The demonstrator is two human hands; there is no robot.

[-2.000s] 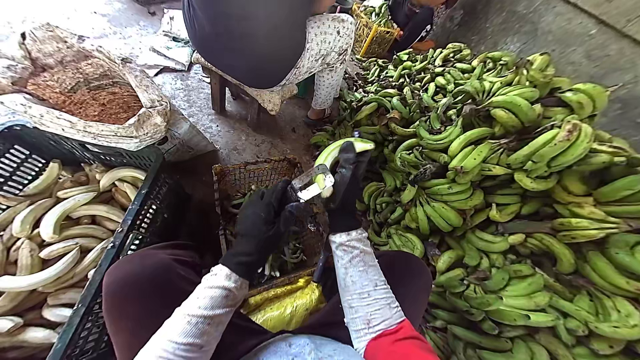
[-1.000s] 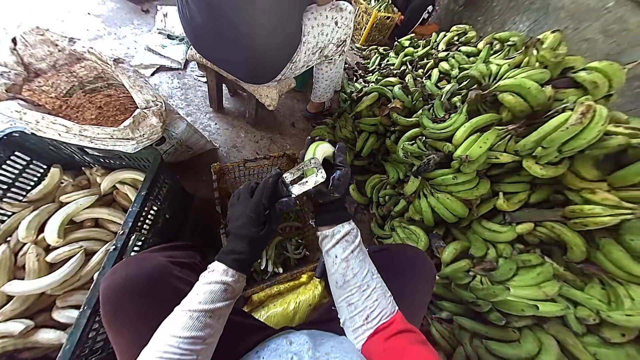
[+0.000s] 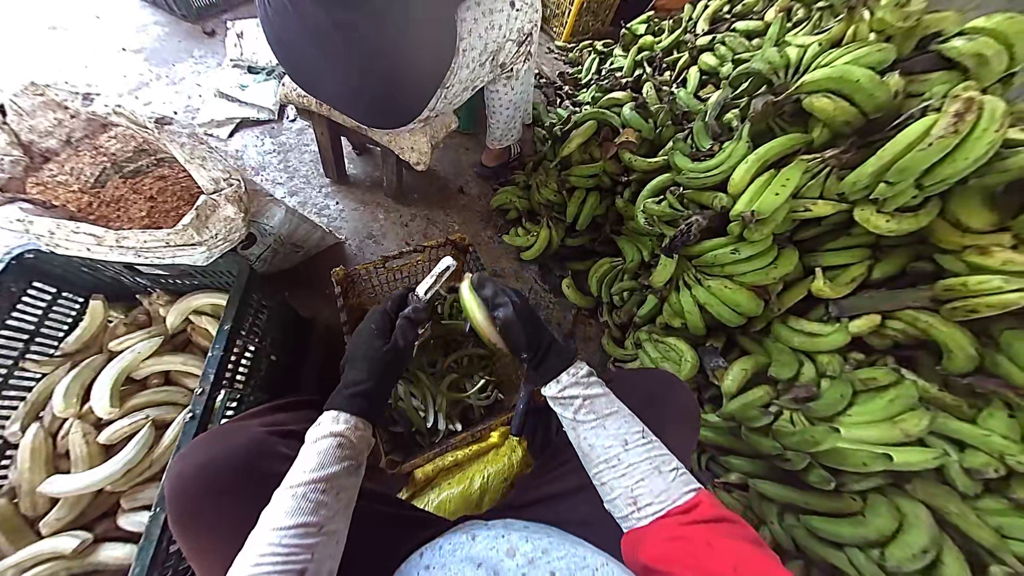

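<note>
My left hand, in a black glove, grips a peeler with a pale frame that points up and away. In my right hand, also gloved in black, is a partly peeled green plantain, held upright just right of the peeler; a gap separates the two. Beneath both hands stands a brown mesh crate holding green peel strips. Peeled plantains fill a dark green plastic crate at the left. A large heap of green plantains covers the right side.
An open woven sack of reddish-brown material stands behind the left crate. Ahead, a person sits on a wooden stool. A yellow crate is at the far top. Yellow plastic lies between my knees.
The peeler was against the plantain one second ago; now they are apart. The plantain has turned more upright, and the peeler has tilted upward.
</note>
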